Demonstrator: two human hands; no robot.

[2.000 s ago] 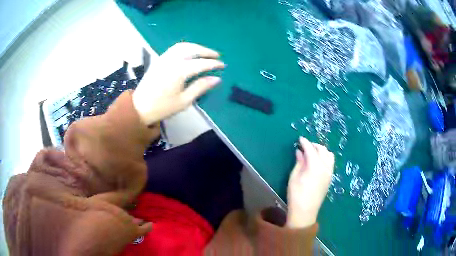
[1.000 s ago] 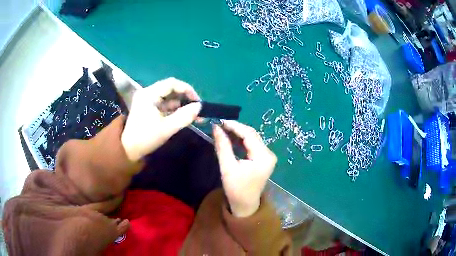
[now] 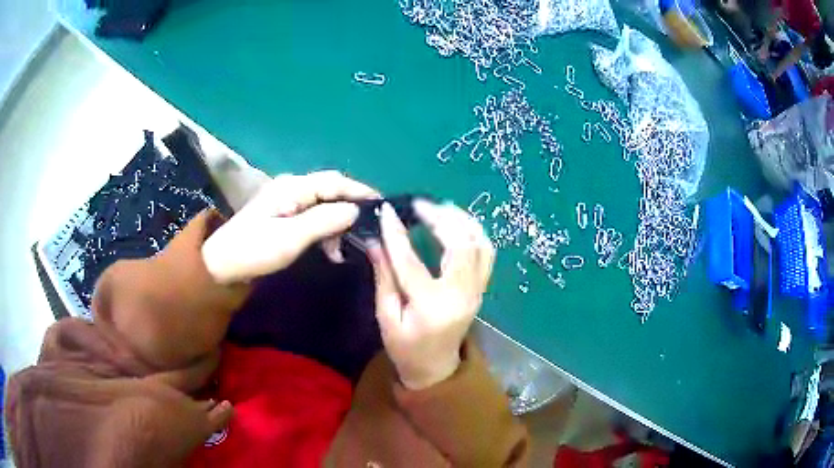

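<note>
My left hand (image 3: 279,228) and my right hand (image 3: 430,283) meet over the bench's front edge. Both hold a black ribbed rubber moulding (image 3: 368,219) between their fingertips. Fingers cover most of it, and it is slightly blurred. A small bright spot shows at my right fingertips; I cannot tell if it is a metal fitting. A pile of small metal fittings (image 3: 517,215) lies on the green bench top beyond my right hand. A single oval wire link (image 3: 369,79) lies apart, farther up the bench.
A white basket (image 3: 57,265) at the left holds black parts with silver metal. Clear plastic bags (image 3: 672,110) spill wire links (image 3: 663,238) at the right. Blue bins (image 3: 730,239) stand at the far right. Black mouldings (image 3: 128,16) lie at the bench's far end.
The black moulding was on the bench and my hands were apart; a second ago both hands had come to it. Now the fingers close over more of it.
</note>
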